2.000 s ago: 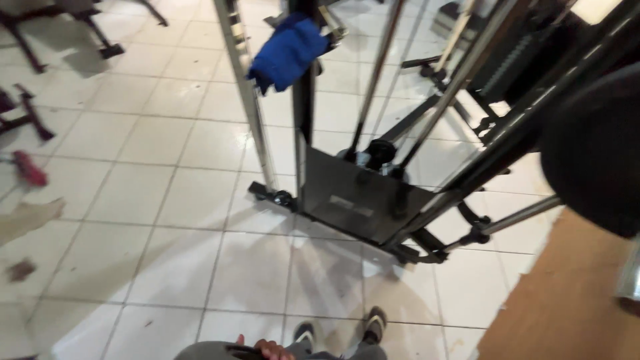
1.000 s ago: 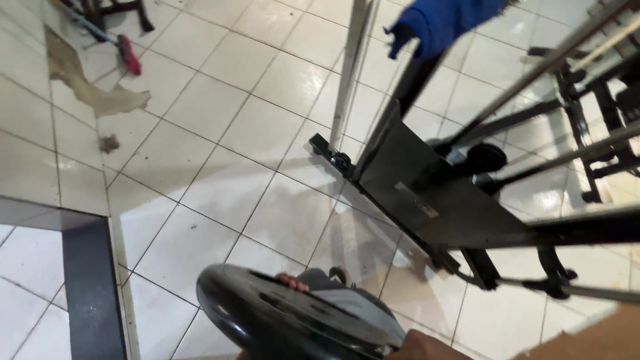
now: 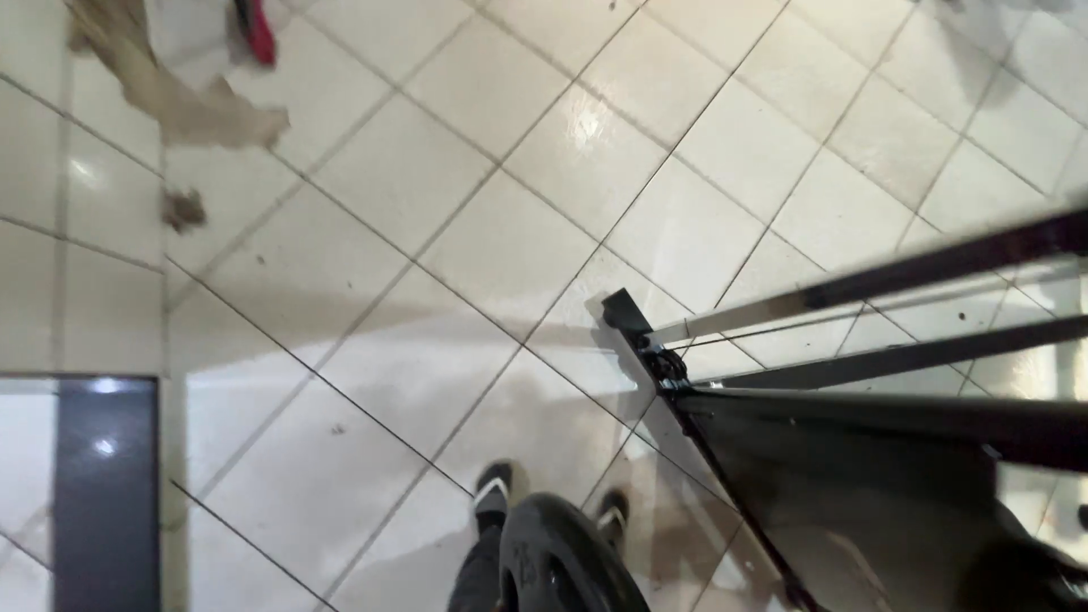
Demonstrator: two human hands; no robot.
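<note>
A black weight plate [image 3: 552, 531] with raised marks and an oval grip slot shows at the bottom centre, seen at a steep angle above my legs and shoes. Neither my left hand nor my right hand can be made out; the lower part of the plate is cut off by the frame edge, so how it is held is hidden. To its right, apart from it, stands the black metal frame of a gym machine [image 3: 731, 476] with a dark panel and long uprights.
The machine's foot [image 3: 627, 313] rests on white floor tiles. At the lower left is a dark border strip [image 3: 106, 493]. A torn brown piece [image 3: 200, 115] and a red object [image 3: 257, 34] lie at the upper left. My shoe [image 3: 493, 489] is beside the plate.
The view has swung, with the machine now farther right. One second ago, fingers showed on the plate's edge and another hand near its right end; now the plate appears more edge-on, with both hands out of sight.
</note>
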